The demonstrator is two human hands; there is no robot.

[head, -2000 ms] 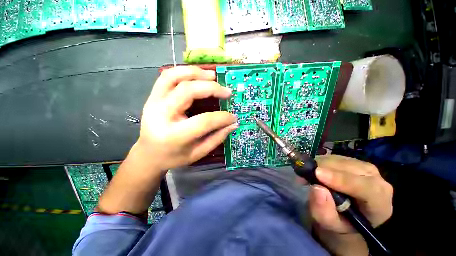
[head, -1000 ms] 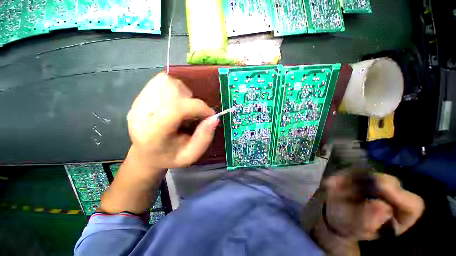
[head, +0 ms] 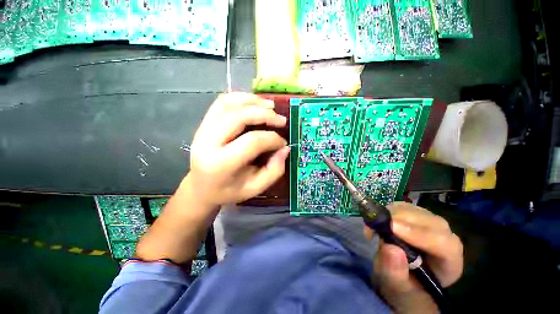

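Two green circuit boards (head: 325,184) lie side by side on a red-brown pad (head: 279,195). My left hand (head: 239,153) is at the boards' left edge, thumb and forefinger pinched on thin solder wire (head: 295,145). The wire's short end points over the left board, and a long pale strand runs up behind the hand. My right hand (head: 420,245) holds a soldering iron (head: 373,213) by its black handle. Its tip is at or just above the middle of the left board; contact cannot be told.
A white round cup (head: 473,135) stands right of the pad, with a yellow sponge (head: 480,179) beside it. Behind are a yellow strip (head: 276,46), a pale paper piece (head: 331,78) and rows of green boards (head: 144,24). Wire offcuts (head: 146,150) lie left. More boards (head: 123,224) are below the bench edge.
My right hand has swung back from the lower right, bringing the iron's tip over the left board again. My left hand remains beside the boards. The whole view has shifted slightly.
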